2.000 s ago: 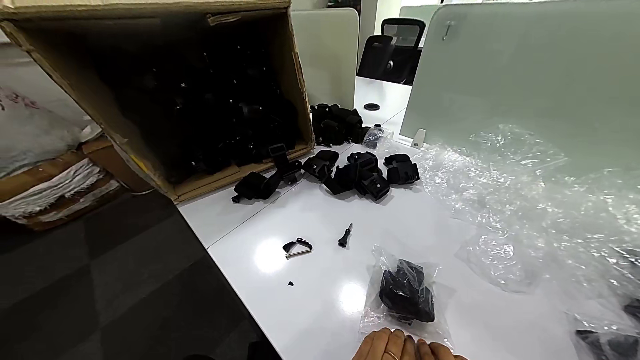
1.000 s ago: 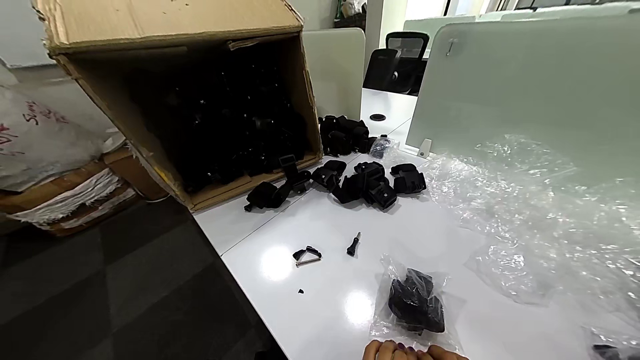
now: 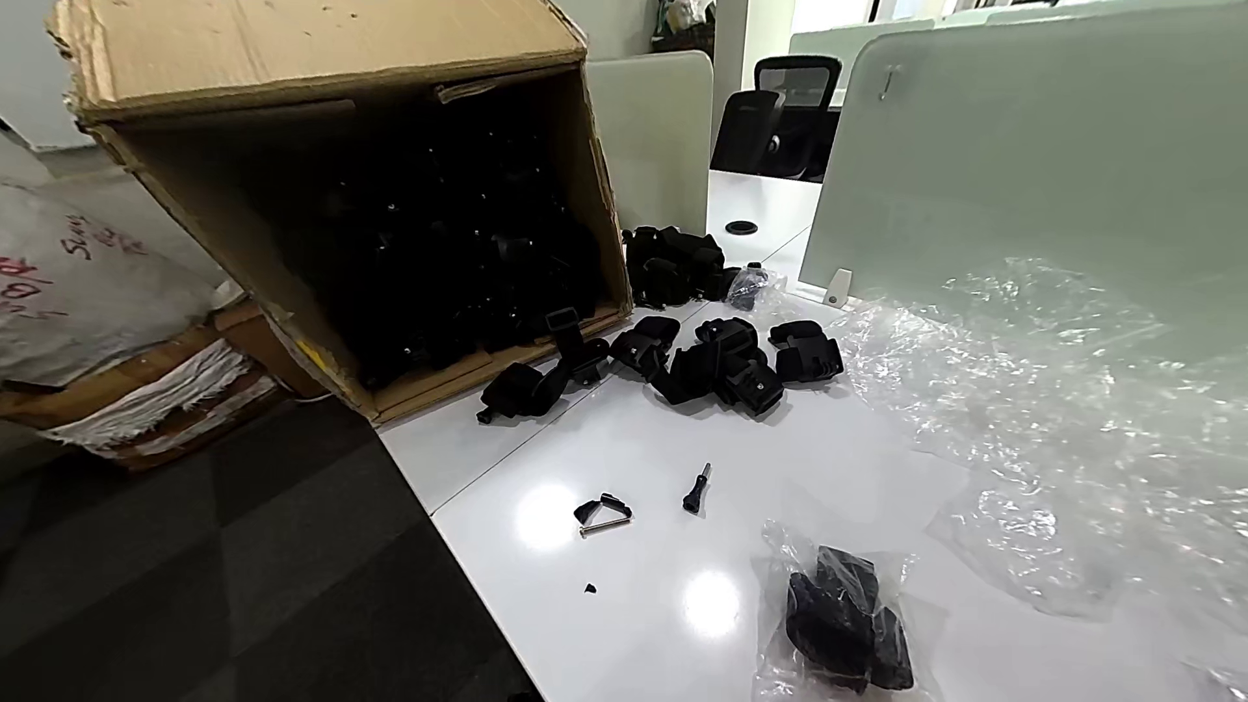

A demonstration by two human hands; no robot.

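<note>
Neither my left hand nor my right hand shows in the head view. At the table's near edge lies a clear plastic bag (image 3: 770,624) with a folded black strap mount (image 3: 846,619) inside. A black thumbscrew (image 3: 696,489) lies farther back, and to its left is a small broken black plastic piece (image 3: 614,504) beside a metal screw (image 3: 605,526). A tiny black fragment (image 3: 590,588) is nearer. Several black strap mounts (image 3: 726,366) lie in a row in front of an open cardboard box (image 3: 322,83), whose dark inside holds many black items.
Crumpled clear plastic bags (image 3: 1102,439) spread over the right side of the white table (image 3: 468,458). A frosted partition (image 3: 1024,166) rises behind them. More black straps (image 3: 675,265) sit beside the box. A white sack (image 3: 88,273) and another carton (image 3: 263,341) stand at left, an office chair (image 3: 780,117) behind.
The fingers at the near edge by the bagged mount, seen in both earlier frames, have left the view. The bag and the loose parts lie as before.
</note>
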